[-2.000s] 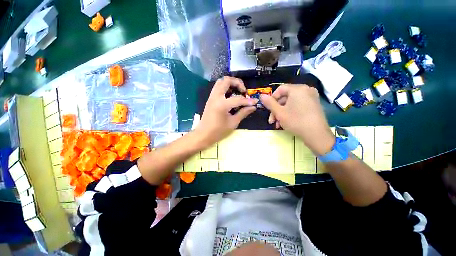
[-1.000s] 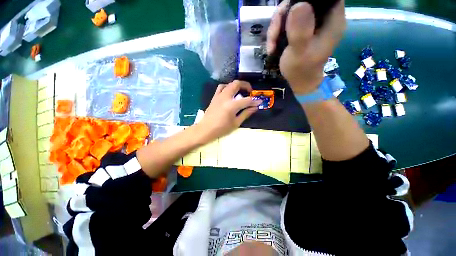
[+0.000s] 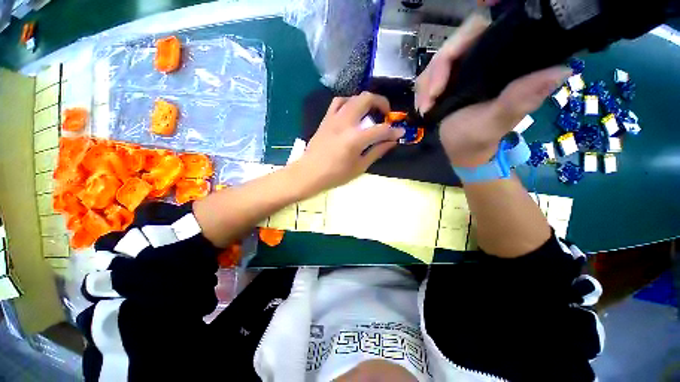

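Note:
An orange shell (image 3: 420,136) with a dark blue circuit board (image 3: 408,134) in it lies on the black mat (image 3: 436,160). My left hand (image 3: 350,138) holds the shell from the left, its fingertips at the board. My right hand (image 3: 485,112) is around a thick black electric screwdriver (image 3: 496,63), which slants from the upper right down to the shell's right side. The driver hides part of the hand, and its tip is too small to see clearly. A light blue wrist strap (image 3: 492,163) is on my right wrist.
Loose orange shells (image 3: 112,183) are heaped at left. Two orange shells sit on a clear blister tray (image 3: 216,97). A silver-white box (image 3: 395,54) stands behind the mat, a clear bag (image 3: 335,41) beside it. Blue boards (image 3: 589,134) lie at right. A cream pad sheet (image 3: 373,213) runs along the bench edge.
My right hand left the shell, reached up by the box to the screwdriver, and has brought it down to the shell. My left hand stays at the shell. The view has shifted.

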